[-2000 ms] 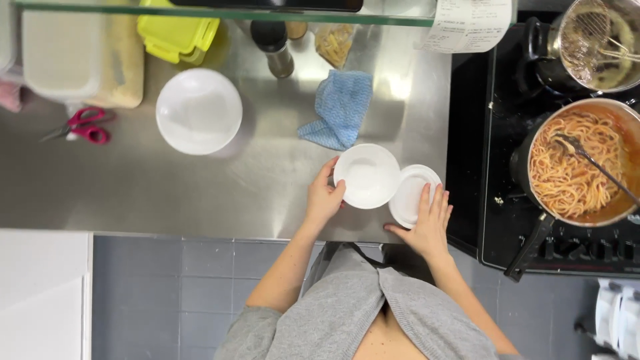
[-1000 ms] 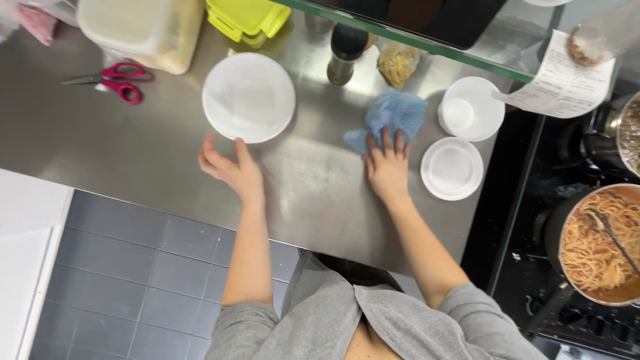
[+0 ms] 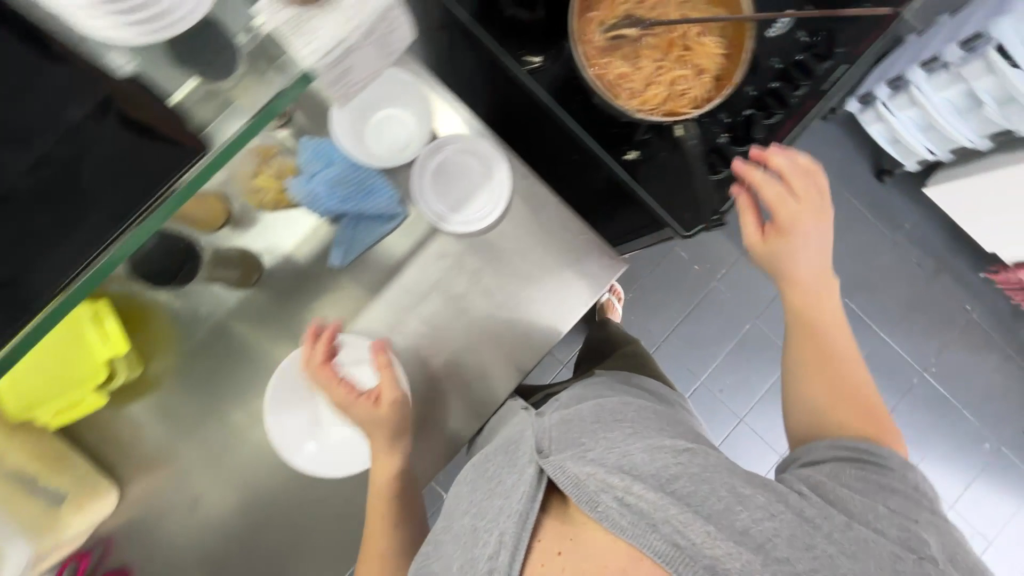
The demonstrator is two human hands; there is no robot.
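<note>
My left hand (image 3: 360,392), fingers spread, is over the right side of a white plate (image 3: 308,432) on the steel counter; whether it touches the plate I cannot tell. My right hand (image 3: 788,212) is in the air in front of the stove, slightly curled and holding nothing. Below the stove's far side of the view sits a pan of spaghetti in sauce (image 3: 660,68), with a spoon (image 3: 712,19) resting in it. A white bowl (image 3: 382,120), a small white dish (image 3: 462,184) and a crumpled blue cloth (image 3: 348,192) lie together on the counter.
A glass shelf edge (image 3: 160,220) crosses above the counter. Near it are a dark-topped grinder (image 3: 232,267), a bag of dry pasta (image 3: 270,178) and a yellow-green container (image 3: 64,368). Pink scissors handles (image 3: 92,560) show at the bottom left. A white rack (image 3: 944,92) stands at the upper right.
The view has turned strongly toward the stove. My right hand has left the blue cloth and is now off the counter in front of the stove. My left hand has come over the white plate.
</note>
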